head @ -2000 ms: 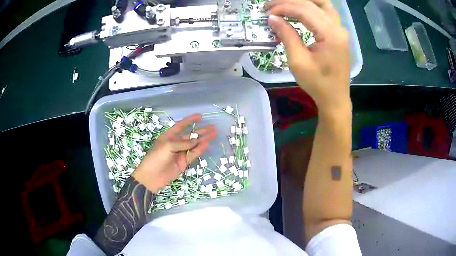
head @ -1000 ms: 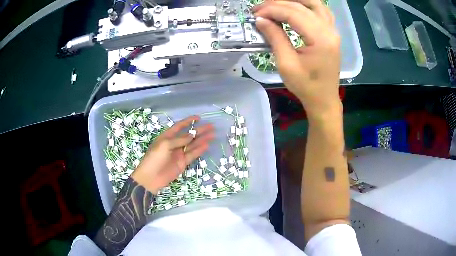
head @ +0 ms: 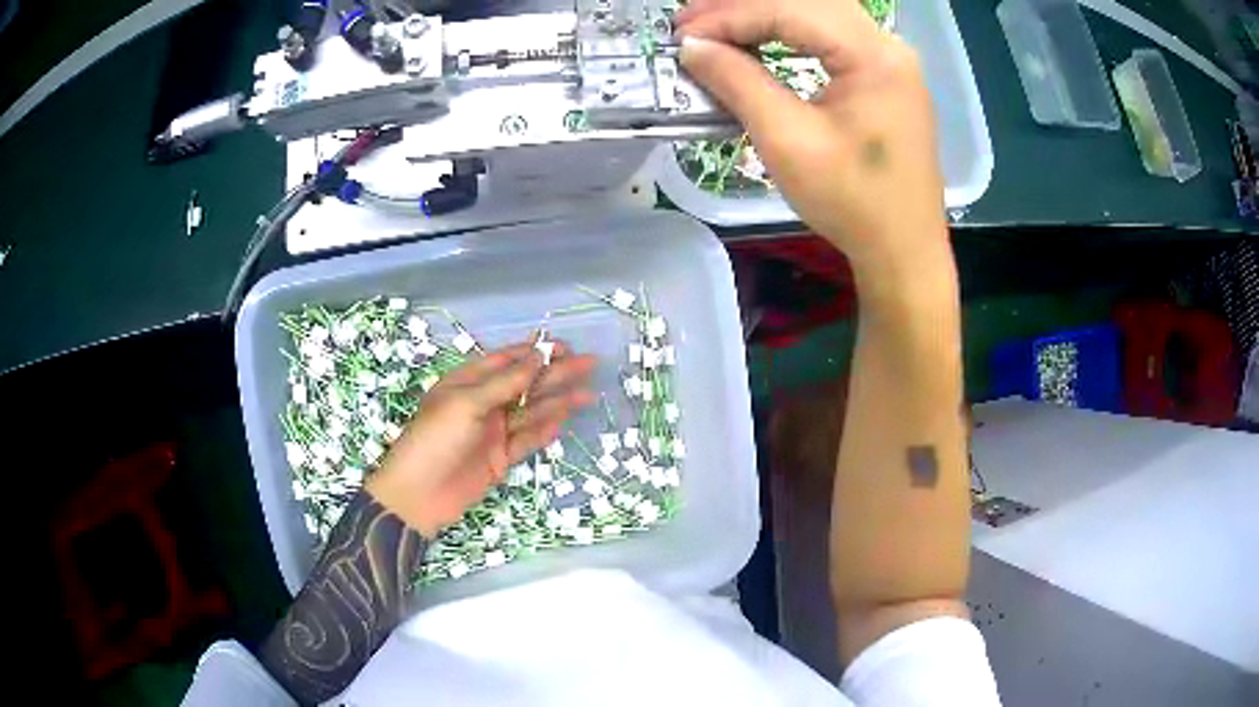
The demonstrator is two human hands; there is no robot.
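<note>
My left hand [head: 476,421] is palm up over the near tub [head: 497,258]. It holds a short green lead with a white block [head: 544,351] at its fingers. The tub holds a heap of similar leads with white blocks [head: 345,373]. My right hand [head: 815,118] is at the right end of the silver fixture [head: 615,76], thumb and index finger pinched together at its slot. A bit of green shows in the slot beside the fingertips. The fingers hide whatever is between them.
The far tub [head: 975,152] with more leads is behind my right hand. Two clear trays [head: 1056,62] lie at upper right. Air hoses [head: 269,228] curve at the left of the fixture. A blue bin [head: 1058,370] and a white panel [head: 1132,483] are at lower right.
My right hand has moved left along the fixture to its slot. The lead in my left hand sits a little higher and more upright. The whole view has shifted slightly.
</note>
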